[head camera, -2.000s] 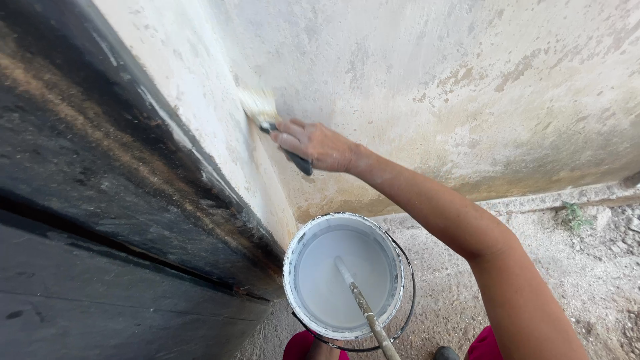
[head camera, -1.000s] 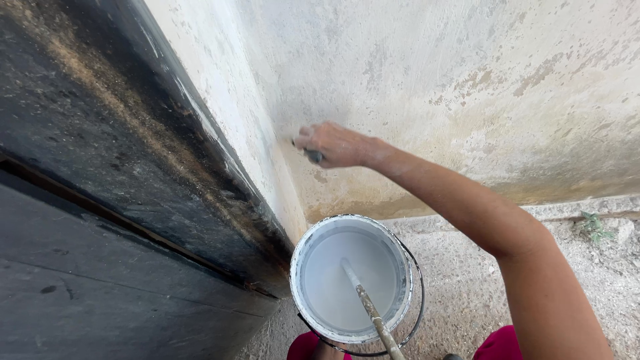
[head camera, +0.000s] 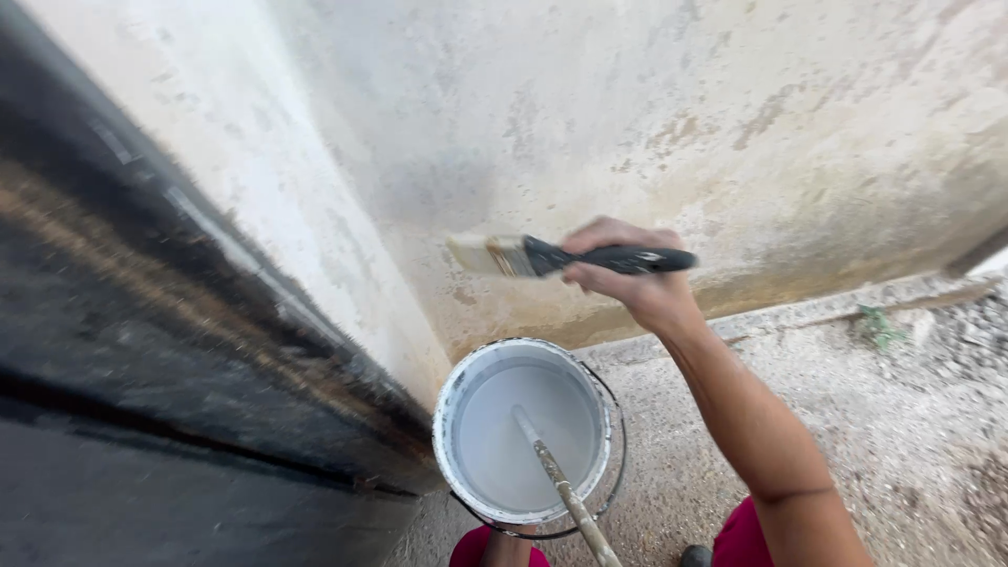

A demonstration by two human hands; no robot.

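Note:
My right hand grips the black handle of a flat paintbrush with pale bristles, blurred by motion. The bristles point left, near the inner corner of the weathered plaster wall; contact with the wall cannot be told. Below the brush is a round bucket with a paint-smeared white rim and thin whitish-grey liquid inside. A paint-spattered stick leans in it, its lower end in the liquid. My left hand is not visible; a bit of skin shows below the bucket, and whether it is arm or leg is unclear.
A dark, worn door or panel with a frame stands at the left beside a narrow white wall strip. The bucket's wire handle hangs around its right side. Rough ground with gravel and a small green plant lies at the right.
My right hand has come away from the wall corner toward the right, still holding the brush, which now lies roughly level. The stick remains in the bucket.

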